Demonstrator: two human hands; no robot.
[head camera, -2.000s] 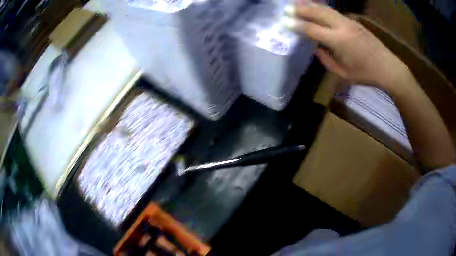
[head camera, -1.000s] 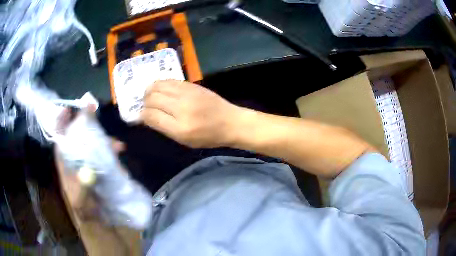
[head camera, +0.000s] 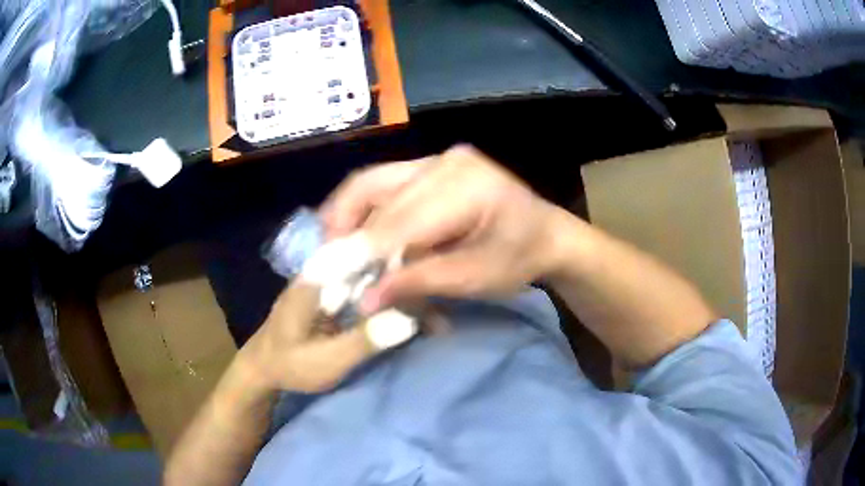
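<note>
My left hand (head camera: 308, 337) holds a white cord bundle (head camera: 341, 271) in front of my body, with pale wraps on the thumb. Shiny clear plastic (head camera: 297, 242) sticks out above it. My right hand (head camera: 450, 228) is at the same bundle, its thumb and fingers touching it; blur hides the exact grip. A white square socket housing (head camera: 302, 76) lies in the orange assembly fixture (head camera: 394, 85) at the bench's front edge, its ribbed inside facing up.
Bagged white cords (head camera: 66, 180) and a plug head (head camera: 158, 162) lie at the left. A small hammer (head camera: 607, 71) lies right of the fixture. Stacked housings (head camera: 759, 33) stand at the upper right. Cardboard boxes are below, left (head camera: 166, 332) and right (head camera: 654, 195).
My right hand has left the housing, which now sits squarely in the fixture, and has joined my left hand at the cord bundle. My left hand has moved right with the bundle.
</note>
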